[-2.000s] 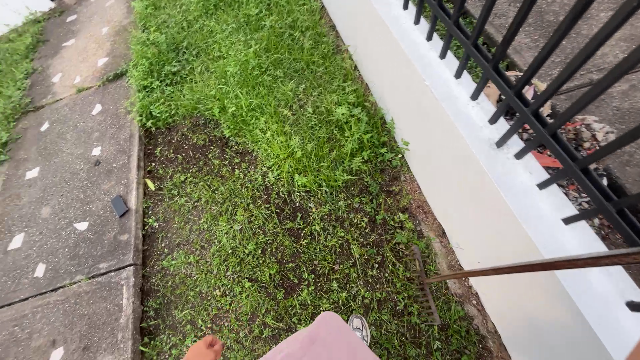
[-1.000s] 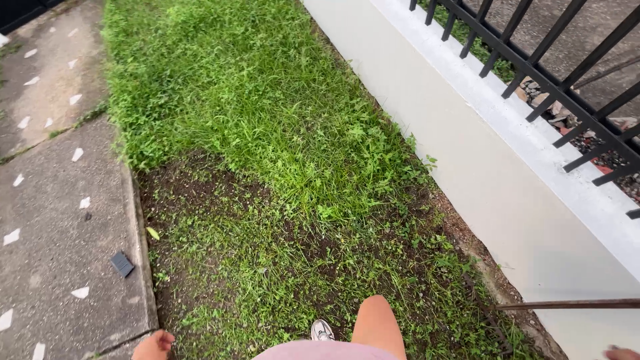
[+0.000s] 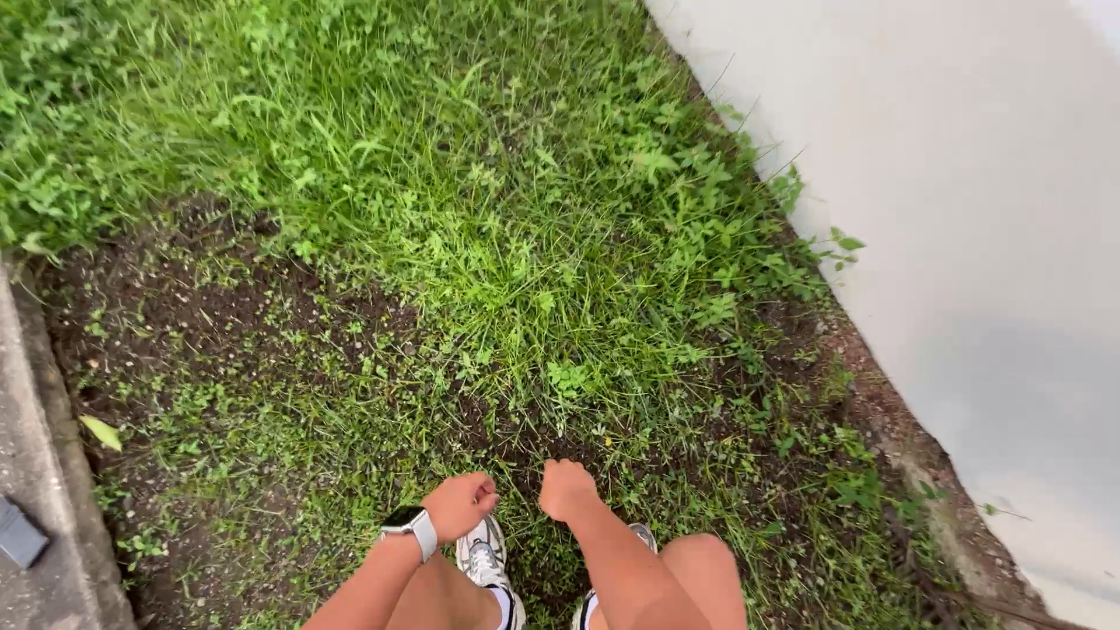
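Note:
My left hand [image 3: 461, 506], with a watch [image 3: 409, 522] on its wrist, hangs above my shoe with its fingers curled; nothing shows in it. To its right, my right hand [image 3: 567, 488] is closed in a loose fist over dark soil, and no object can be made out in it. Just beyond both hands stands the edge of a patch of tall green grass and weeds [image 3: 542, 315]. Short cut or sparse weeds [image 3: 350, 437] cover the soil around my feet.
A white wall [image 3: 962, 219] runs down the right side. At the left lies a concrete path edge [image 3: 52, 437] with a dark flat object [image 3: 19, 532] on it. A yellowish leaf [image 3: 102, 432] rests beside it. My sneakers [image 3: 483, 556] stand on the ground.
The view has moved lower and closer to the ground. Both hands have come together in front of my knees. The wooden handle and the fence at the right have left the view.

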